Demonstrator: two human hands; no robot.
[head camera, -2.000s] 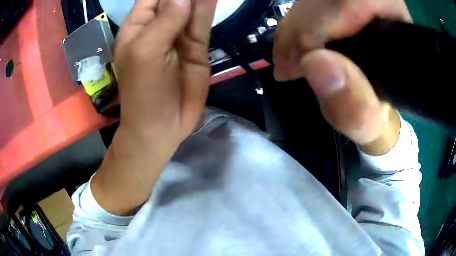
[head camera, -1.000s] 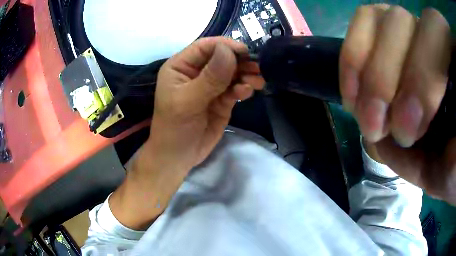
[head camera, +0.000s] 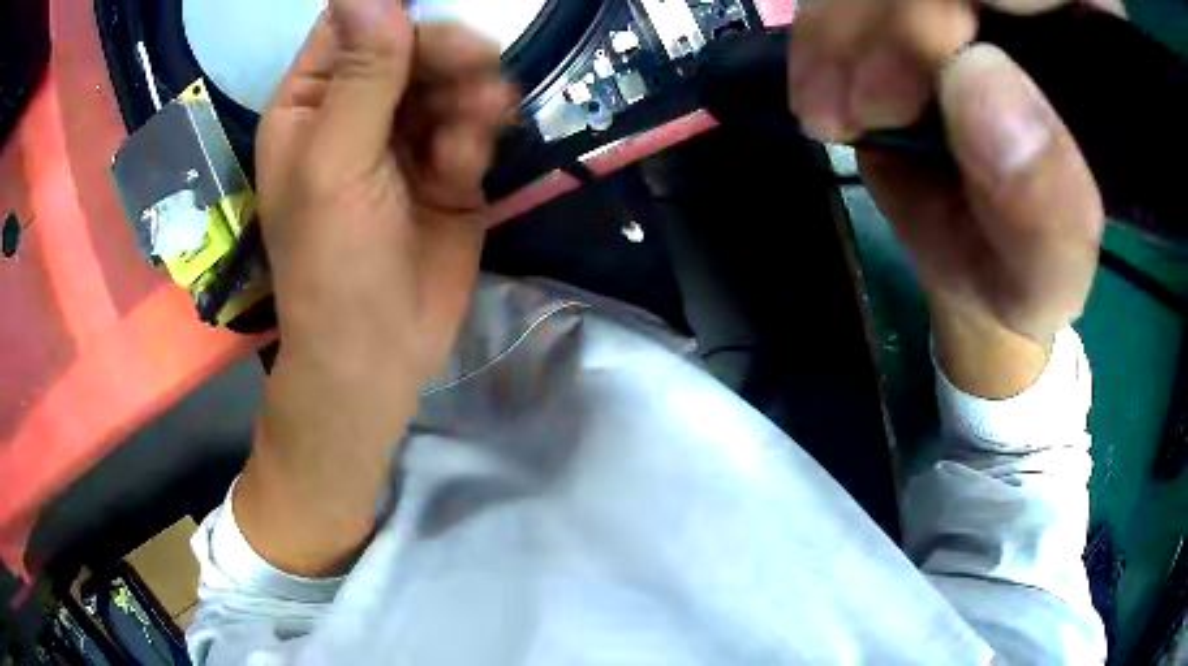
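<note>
My left hand is over the black housing, its fingers bent and partly blurred. Whether it pinches something small cannot be seen. My right hand is closed around the thick black electric screwdriver at the upper right; its bit cannot be made out. The white round disc is partly hidden behind my left hand. The power supply board, with a grey cover and yellow transformer, sits tilted at the housing's left corner. The control board with silver and white connectors shows between my hands.
The housing lies on a red-pink surface. A green surface is at the right. Black units and brown cardboard are at the lower left. A dark cable with a small white end hangs below the housing.
My left fingers were at the screwdriver's front end a second ago; now they are apart from it, up and left over the disc. My right hand has moved up and left with the screwdriver.
</note>
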